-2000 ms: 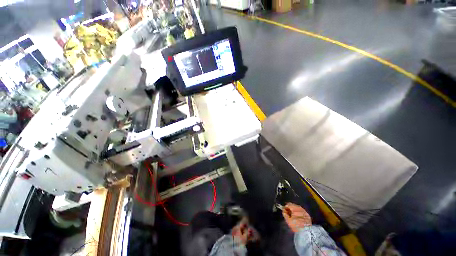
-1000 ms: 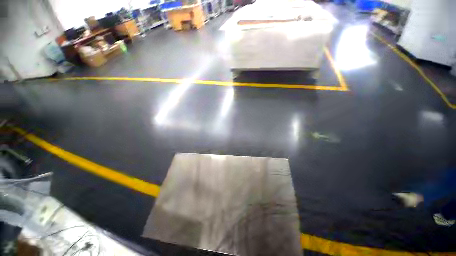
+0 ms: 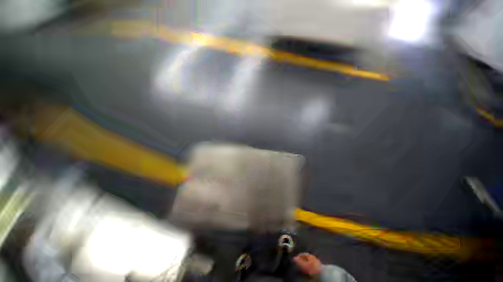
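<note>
The frame is strongly blurred. The pale metal-topped stand (image 3: 237, 184) is in front of me, near the middle. My right hand (image 3: 308, 264) is small at the bottom edge, below the stand's right side, with a pale blue sleeve. Whether its fingers hold anything cannot be told. Dark shapes with round light openings (image 3: 285, 242) lie just left of and above this hand; I cannot tell what they are. My left hand cannot be made out.
A bright white table surface (image 3: 124, 248) is at the lower left. Yellow lines (image 3: 336, 224) cross the dark floor (image 3: 375, 143). A large pale table or block (image 3: 331, 25) stands at the top. A blurred pale object is at the right edge.
My view has swung from the sewing machine and screen to the floor and stand. My right hand has come back into the bottom of the picture since one second ago.
</note>
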